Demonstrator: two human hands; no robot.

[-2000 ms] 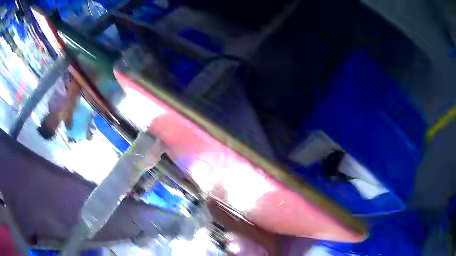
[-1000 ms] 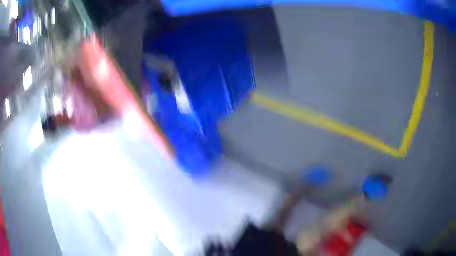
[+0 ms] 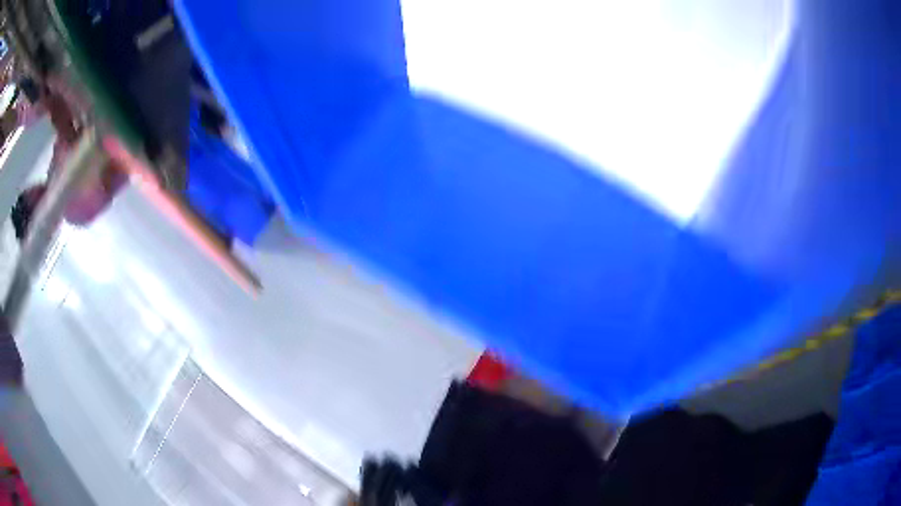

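Observation:
A large bright-blue bin (image 3: 553,257) fills the upper right of the head view, close to me and tilted, with a white area inside it. Its lower corner reaches down to two black shapes at the bottom edge, a left one (image 3: 514,445) and a right one (image 3: 711,455). They are blurred and cut off. They may be my dark-gloved hands or dark clothing; I cannot tell which. Small finger-like black ends show left of them. No grip on the bin can be made out.
A pale, shiny surface (image 3: 336,326) lies left of the bin. A pink-red board edge (image 3: 188,217) and a darker blue bin (image 3: 227,188) are at upper left. A person's arm (image 3: 94,188) shows at far left. A yellow line (image 3: 820,341) and blue material (image 3: 869,405) are at right.
The view has swung away from the pink board and across the floor. The large blue bin has come down from the top edge and now covers the yellow floor corner and blue shoe covers.

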